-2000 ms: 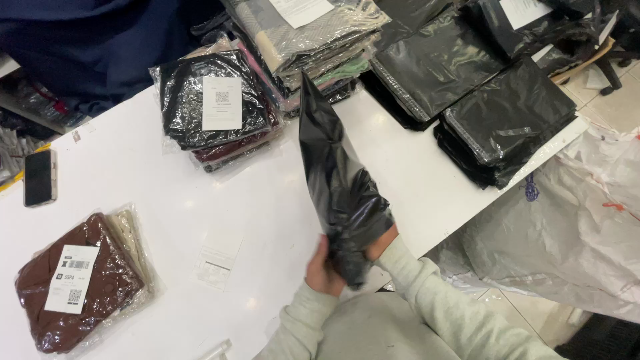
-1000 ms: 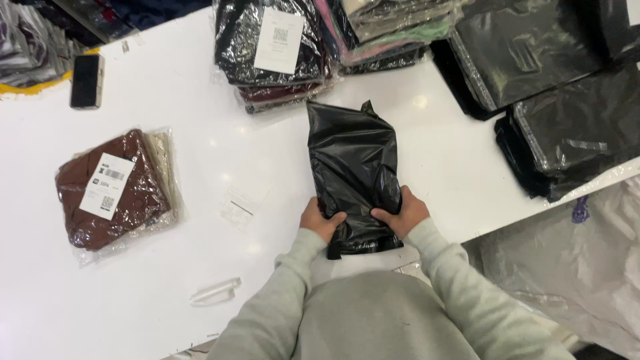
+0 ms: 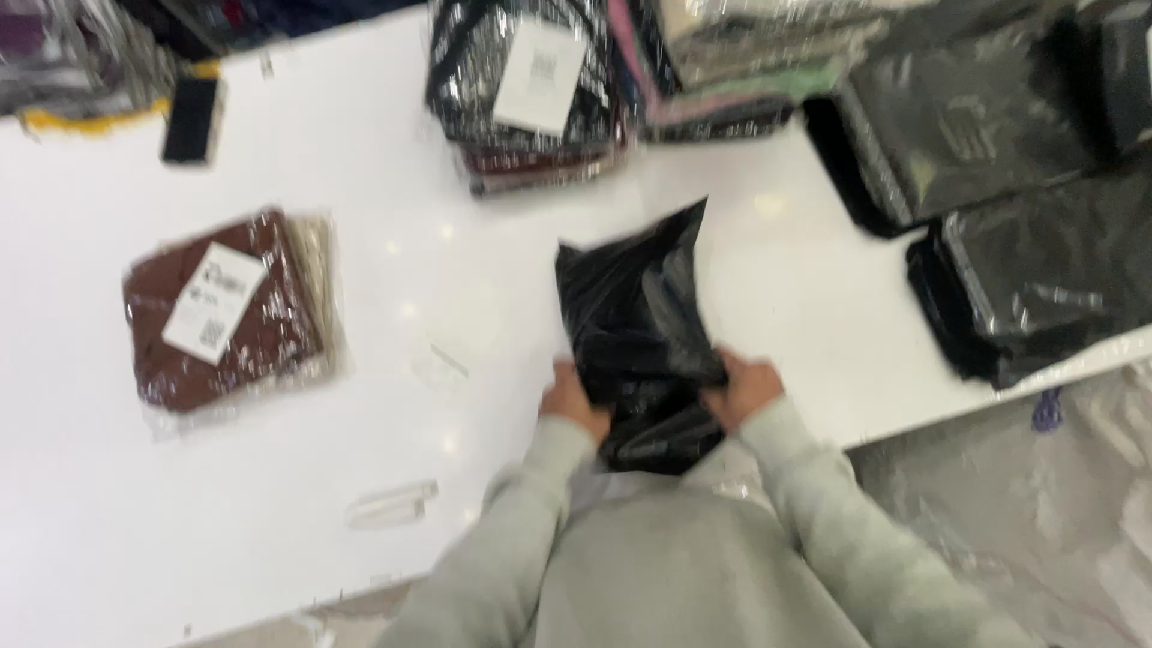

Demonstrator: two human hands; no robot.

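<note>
A black plastic mailing bag (image 3: 643, 315) lies near the front edge of the white table (image 3: 378, 432), its far corners pointing up and away. My left hand (image 3: 574, 402) grips its left side and my right hand (image 3: 745, 389) its right side, with the fingertips partly hidden by the black film. Between the hands the bag is creased and bunched. To the left sits a stack of clear-wrapped garments (image 3: 225, 315), brown on top, with a white printed label. Beyond the bag stands another stack of clear-wrapped garments (image 3: 522, 81), black on top and also labelled.
Piles of black plastic bags (image 3: 981, 135) fill the right side. More wrapped textiles (image 3: 747, 54) stand at the back. A phone (image 3: 191, 121) lies at the far left. A small clear plastic piece (image 3: 391, 504) rests near the front edge. Whitish sheeting (image 3: 1017, 504) hangs below the table edge.
Two seconds ago the bag was held up and narrow, with my hands close together at its lower end. Now it is spread wide, with a hand on each side. The view has shifted.
</note>
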